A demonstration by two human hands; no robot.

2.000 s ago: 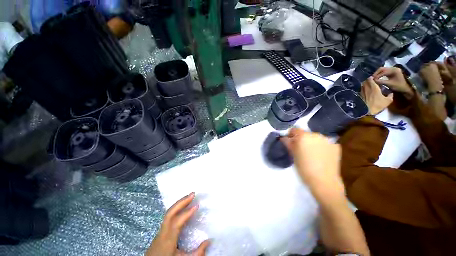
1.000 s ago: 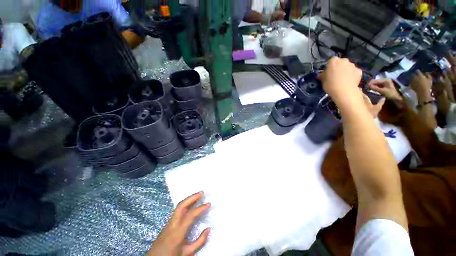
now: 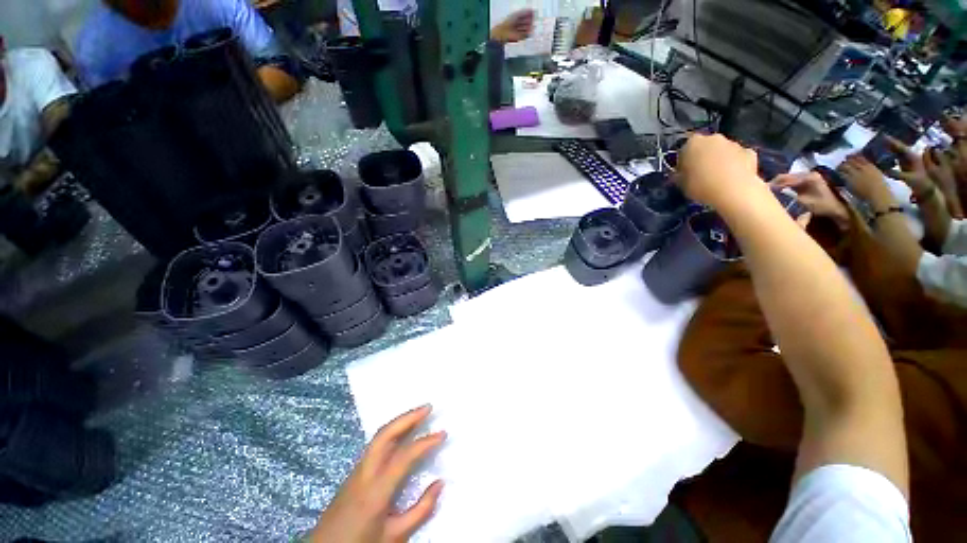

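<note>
Black plastic housings stand in short stacks at the back right; one open cup (image 3: 604, 242) is nearest the white foam sheet (image 3: 551, 392). My right hand (image 3: 719, 172) is stretched out over the housings (image 3: 655, 195) behind it, fingers curled down; its fingertips are hidden, so I cannot tell whether it holds anything. My left hand (image 3: 387, 477) lies at the sheet's lower left edge, fingers apart and empty. A larger black housing stack (image 3: 689, 252) leans by my right forearm.
Several housing stacks (image 3: 308, 255) stand on bubble wrap (image 3: 244, 445) at left, with long black columns behind. A green post (image 3: 467, 149) rises beyond the sheet. A neighbour's brown sleeve (image 3: 742, 361) and hands are close at right. A purple block (image 3: 514, 118) lies beyond the post.
My right hand has moved from above the sheet, where it held a dark cup-like part, up and right to the back housings. That part no longer shows over the sheet. My left hand stays open.
</note>
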